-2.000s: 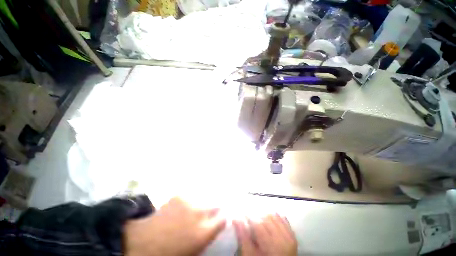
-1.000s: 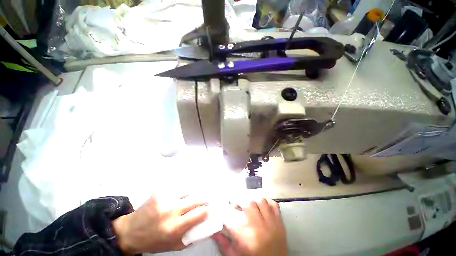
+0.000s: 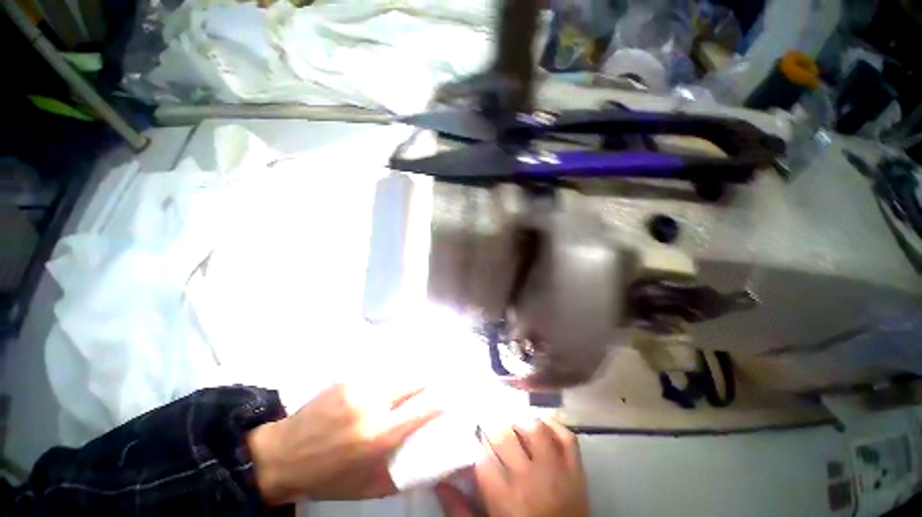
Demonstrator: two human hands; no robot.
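Observation:
A bright white fabric piece (image 3: 131,293) spreads over the table left of the machine head, overexposed near the lamp. My left hand (image 3: 329,444) grips a folded edge of it at the bottom centre. My right hand (image 3: 536,470) is just to the right, with fingers bent on the same fabric, close below the needle area. The sewing machine head (image 3: 505,252) is blurred. The presser foot and needle are lost in glare and blur, so I cannot tell whether the fabric lies under them.
Purple and dark thread snips (image 3: 607,162) lie on top of the machine head. Black-handled scissors (image 3: 698,382) lie on the bed under the arm. A crumpled white fabric pile (image 3: 324,50) is at the back. An orange-topped cone (image 3: 799,71) stands behind the machine.
Since two seconds ago, the view has moved closer to the machine. A small white fabric fold now shows between my hands. Since one second ago, the machine head appears shifted right and blurred.

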